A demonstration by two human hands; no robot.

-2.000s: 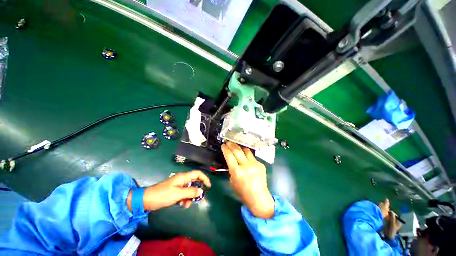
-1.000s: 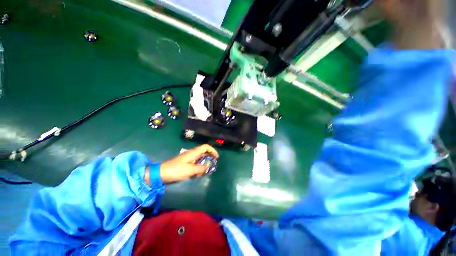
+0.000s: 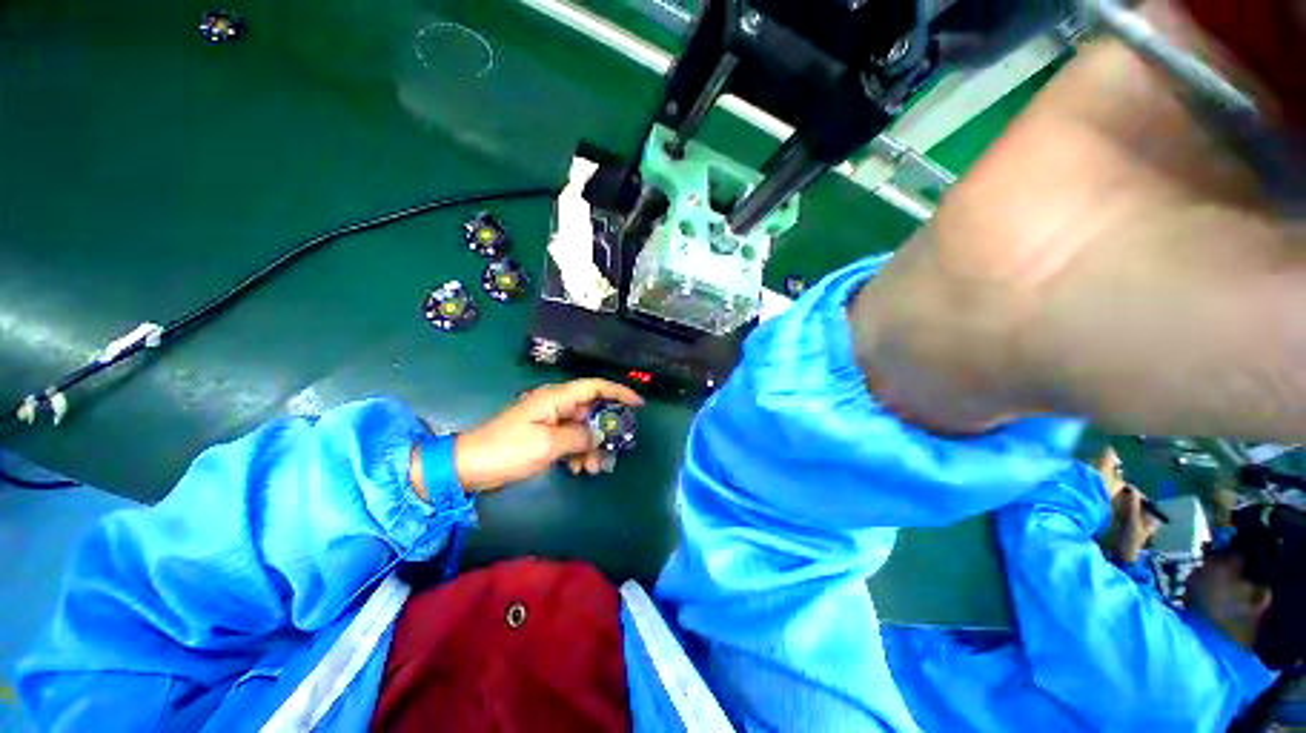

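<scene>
My left hand [image 3: 537,437] holds a round module [image 3: 613,425], dark with a yellow centre, between thumb and fingers in front of the fixture base [image 3: 616,348]. The black base shows glowing red digits. The pale green press head [image 3: 688,193] with its clear block [image 3: 695,291] is down over the base, hiding what lies under it. My right hand [image 3: 1060,244] is large and blurred at the upper right, around the toggle clamp lever [image 3: 1182,65]; its fingertips are hidden or cut off by the edge.
Three round modules [image 3: 450,305] lie left of the base, another [image 3: 222,26] at the upper left. A black cable [image 3: 308,258] runs left from the fixture. Cream tape [image 3: 577,236] is on the fixture's left side. A coworker's blue sleeve [image 3: 1067,551] is at the right.
My right hand left the press head area and rose to the lever at the upper right. The press head, raised one second ago over a module, is now lower. My left hand keeps its module.
</scene>
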